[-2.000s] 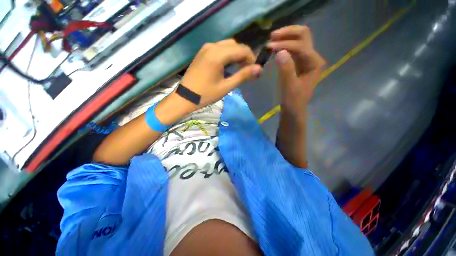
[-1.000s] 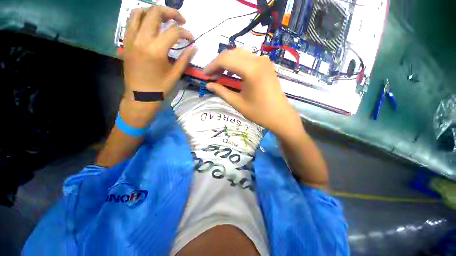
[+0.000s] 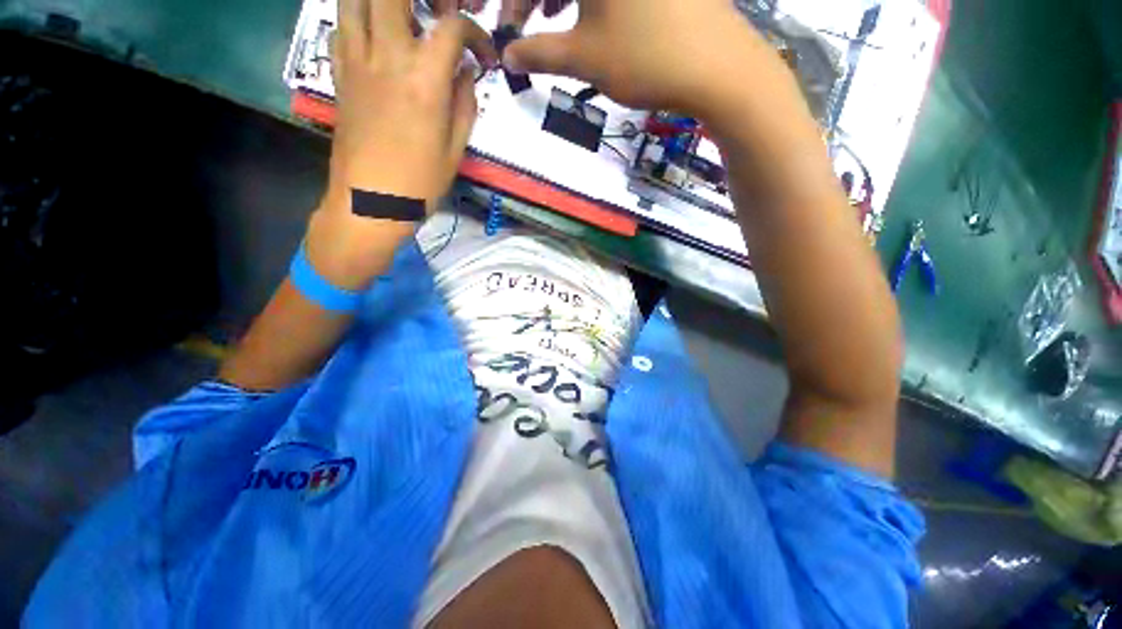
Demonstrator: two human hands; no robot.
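My left hand (image 3: 400,105), with black tape on the wrist, is over the left part of the white panel (image 3: 523,135), fingertips pinched at a thin dark wire (image 3: 482,74). My right hand (image 3: 640,55) is beside it, thumb and fingers on a small black tape piece (image 3: 512,62) at the wire. The upper fingertips are partly cut off by the top edge. Another black piece (image 3: 575,121) lies on the panel. My right hand and forearm hide much of the blue board (image 3: 677,154) and the fan.
A red-orange strip (image 3: 554,199) runs along the panel's near edge. Blue-handled cutters (image 3: 915,261) and crumpled clear plastic (image 3: 1048,307) lie on the green bench (image 3: 972,289) at right. Another unit's edge (image 3: 1111,227) shows at far right. A blue coiled cord (image 3: 495,215) hangs near my shirt.
From beyond the bench edge two seconds ago, both hands have come over the panel. In the last second my right hand moved up and forward to meet my left hand at the wire.
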